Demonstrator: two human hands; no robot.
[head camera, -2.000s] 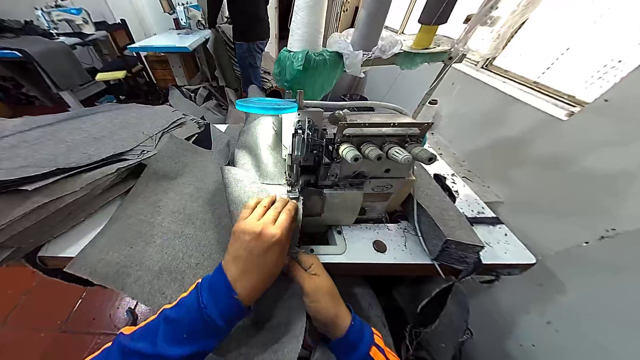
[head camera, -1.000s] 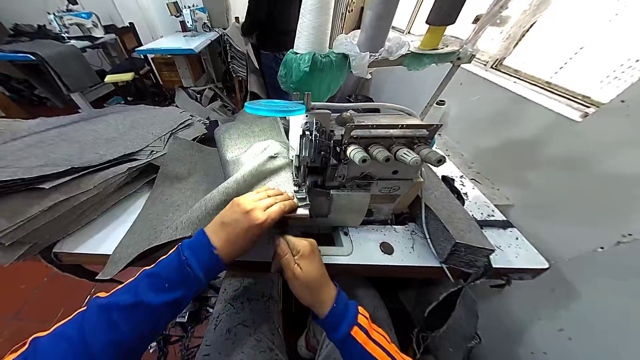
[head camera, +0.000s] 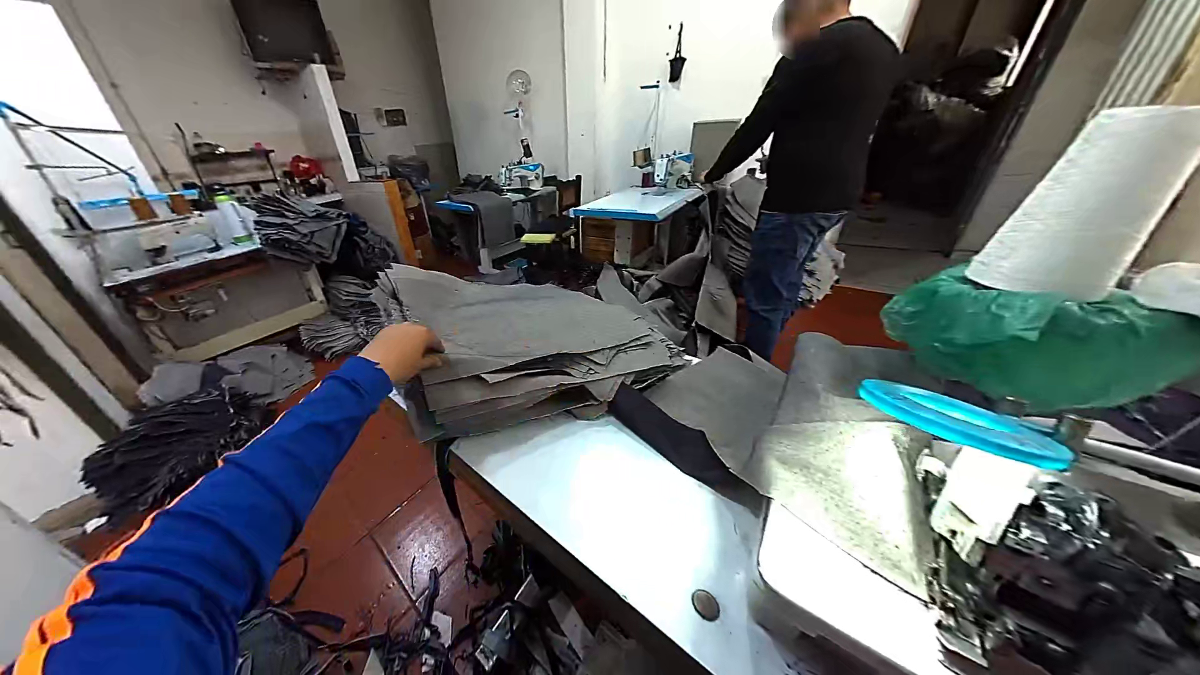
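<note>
My left hand is at the left edge of a stack of grey fabric pieces, its fingers at the top layers; whether they pinch a piece is unclear. My right hand is out of view. At the lower right stands the overlock sewing machine, partly blurred. A grey fabric piece lies over the machine's left side, below a blue ring. Between stack and machine, another grey piece and a dark strip lie on the white table.
A person in black stands at a further sewing table. A white thread cone rises from green plastic at right. Dark fabric bundles and scraps lie on the floor.
The view has swung left. My left hand has left the fabric at the machine for the stack; my right hand has gone out of view.
</note>
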